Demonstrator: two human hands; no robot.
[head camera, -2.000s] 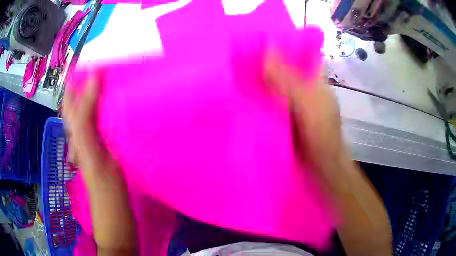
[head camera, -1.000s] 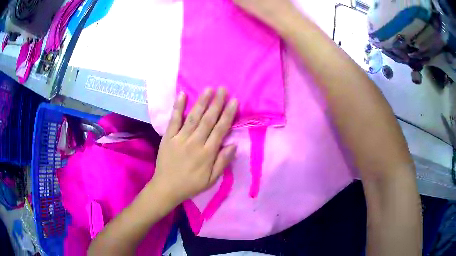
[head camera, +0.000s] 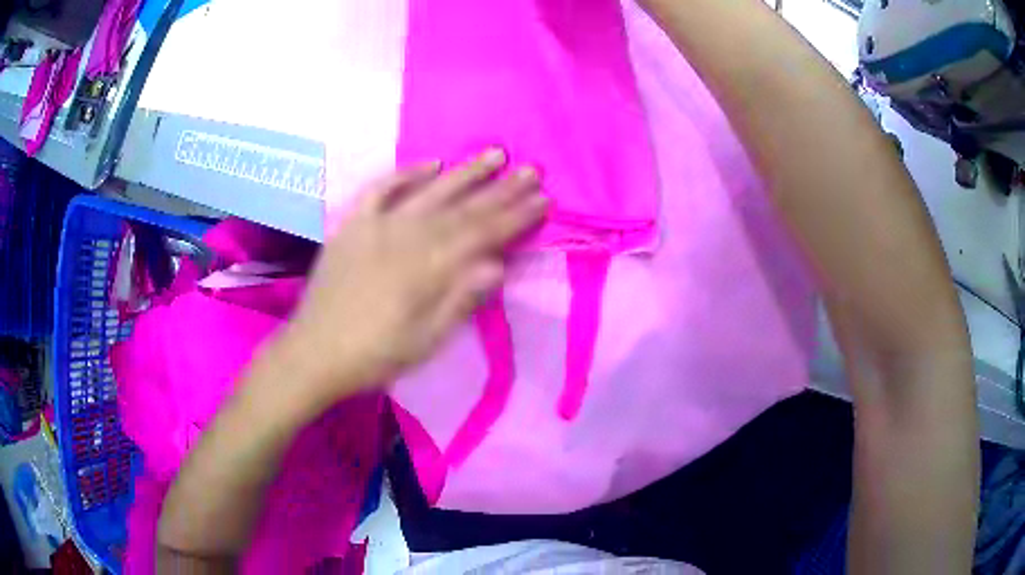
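Note:
The garment panel (head camera: 697, 337) lies pale side up over the table edge and the dark-clothed lap. A vivid pink pocket bag piece (head camera: 517, 101) lies on it. Two narrow vivid pink welt strips (head camera: 581, 337) hang out below the piece's lower edge. My left hand (head camera: 416, 270), slightly blurred, is palm down with fingers spread over the piece's lower left part and holds nothing. My right forearm crosses the upper right of the panel. My right hand is cut off by the top edge of the picture.
A blue basket (head camera: 84, 337) with crumpled pink pieces (head camera: 202, 371) stands at the left. A printed ruler strip (head camera: 253, 163) runs along the table edge. The sewing machine head (head camera: 939, 56) is at the upper right. Narrow pink pieces (head camera: 51, 84) lie at the upper left.
The panel has gone from being held up, vivid side showing, to lying pale side up. In the last second my left hand moved slightly up and my right hand went out at the top.

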